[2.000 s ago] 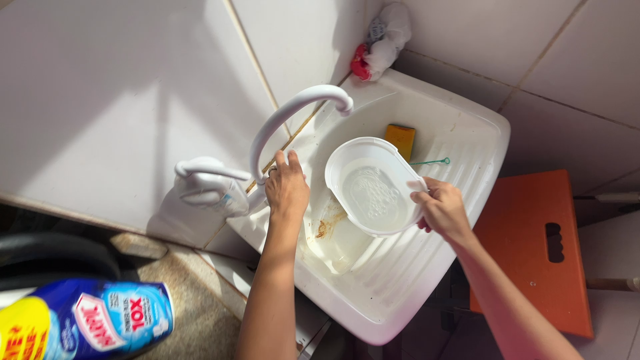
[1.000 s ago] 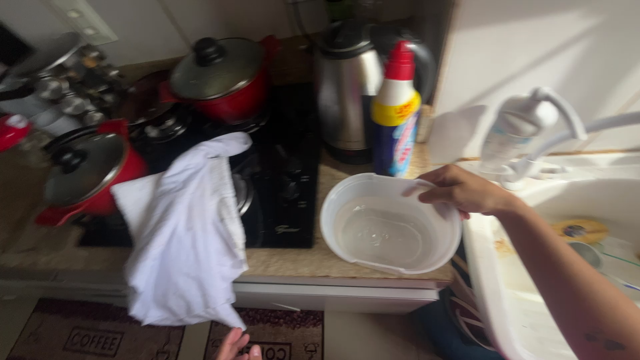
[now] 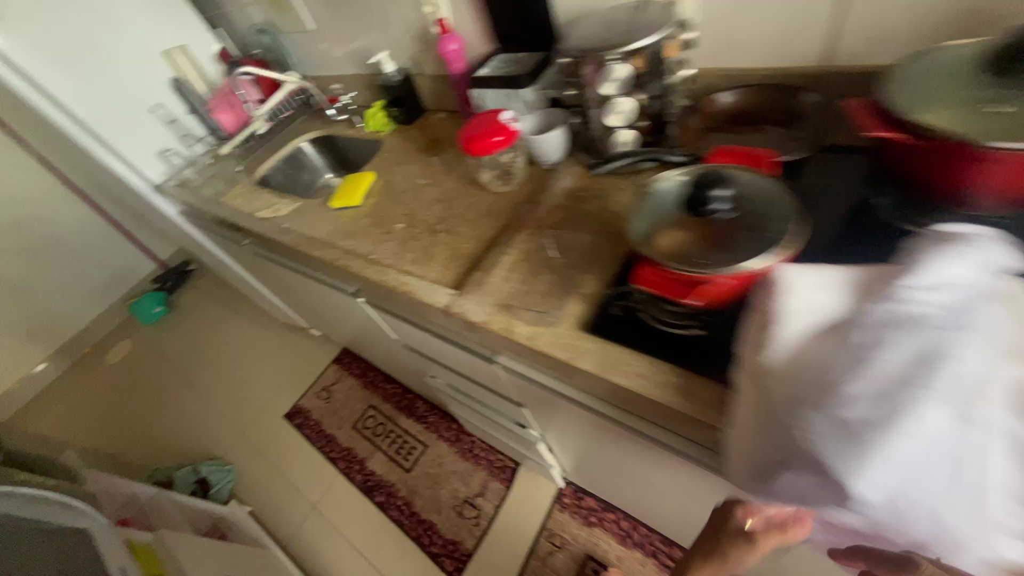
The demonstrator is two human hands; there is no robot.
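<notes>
A white cloth [image 3: 888, 392], blurred, hangs over the front of the black cooktop at the right of the head view. My left hand [image 3: 740, 532], with a ring on one finger, is at the cloth's lower left edge. Blur hides whether its fingers grip the fabric. Only part of my right hand [image 3: 888, 560] shows at the bottom edge, just below the cloth; its grip cannot be made out. Left of the cloth, a red pot [image 3: 696, 280] with a glass lid [image 3: 720, 220] stands on the cooktop.
The stone counter [image 3: 432, 232] holds a yellow sponge [image 3: 352, 190], a red-lidded jar [image 3: 492, 152], a white cup [image 3: 547, 138] and a spice rack [image 3: 620, 104]. A steel sink [image 3: 312, 164] lies farther left. Coffee-themed mats [image 3: 400, 456] cover part of the floor.
The view has swung left, away from the white washbasin. My right hand held a white plastic basin one second ago; now that basin is out of view and both hands are by the cloth.
</notes>
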